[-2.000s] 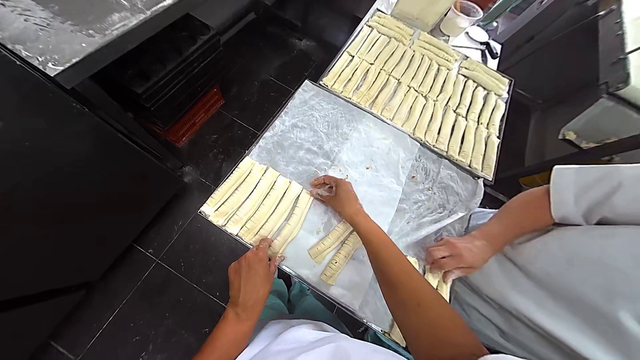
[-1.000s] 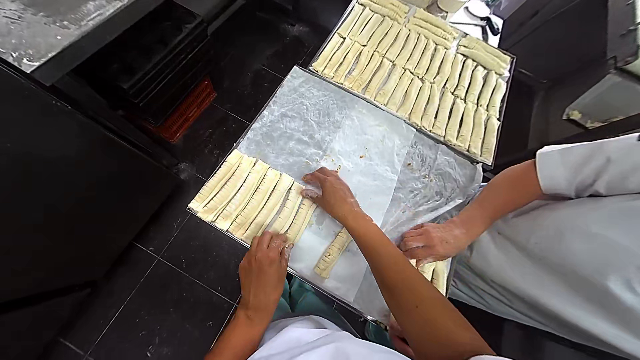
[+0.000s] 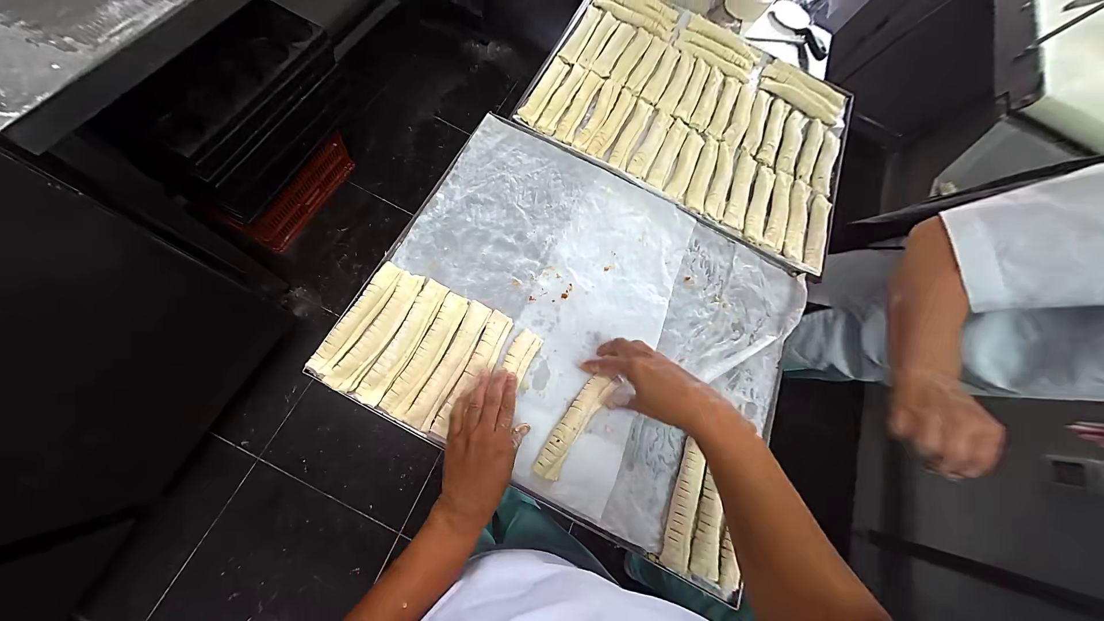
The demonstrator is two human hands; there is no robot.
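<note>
My left hand [image 3: 483,427] lies at the near edge of a paper-lined baking tray [image 3: 509,190], its fingers on the end strip of a row of scored dough strips [image 3: 423,345]. A shorter-looking strip [image 3: 521,354] shows just beyond its fingertips. My right hand [image 3: 642,379] has its fingers around the far end of a single scored dough strip [image 3: 569,431], which lies slanted on the paper. Under my right forearm, more scored strips [image 3: 686,509] lie at the tray's near right corner, partly hidden.
A second tray [image 3: 664,185] full of dough strips adjoins the far side. At the right, a co-worker's blurred hand [image 3: 949,427] hangs beside the tray. A red crate [image 3: 302,190] stands low at the left, near a floury worktop [image 3: 69,52]. Crumbs dot the paper.
My right hand has moved right, from beside the row to the loose strip. The row at the left has gained a strip. The co-worker's hand has moved away from the tray's right part.
</note>
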